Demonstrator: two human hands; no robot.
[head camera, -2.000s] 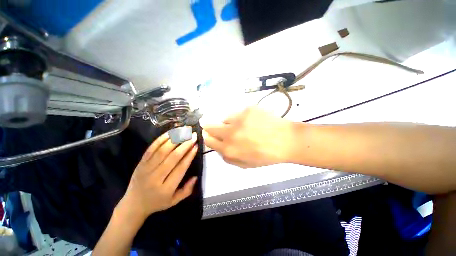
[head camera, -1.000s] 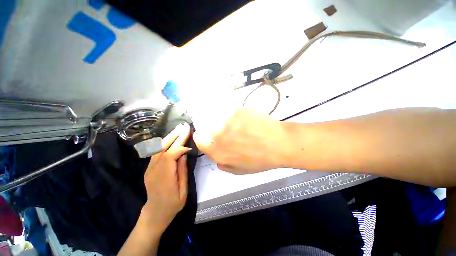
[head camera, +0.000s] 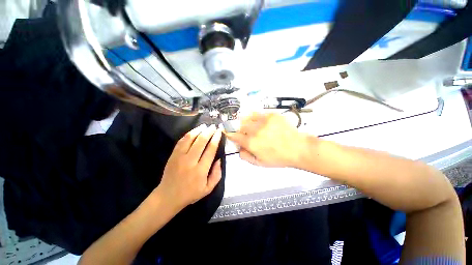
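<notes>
The black fabric (head camera: 145, 181) lies left of the needle area and hangs over the near table edge. My left hand (head camera: 194, 163) rests flat on it, fingertips at the presser foot area (head camera: 227, 106). My right hand (head camera: 269, 140) lies on the white machine bed (head camera: 279, 178), its fingertips at the fabric's right edge by the foot; its fingers look closed on that edge. The needle and the stitch line are hidden by glare and metal parts. The white sewing machine head (head camera: 295, 36) with a blue stripe stands above the hands.
A black clip-like tool (head camera: 291, 102) and a tan cord (head camera: 357, 94) lie right of the needle, with brown squares (head camera: 331, 85) behind. A ruler strip (head camera: 290, 199) follows the near edge. A curved chrome guard (head camera: 85, 67) is at upper left. A white label (head camera: 101, 124) shows on the fabric.
The view has shifted back, so more of the machine head shows. My left hand has spread from a bunched pose to flat on the fabric. My right hand stays by the foot.
</notes>
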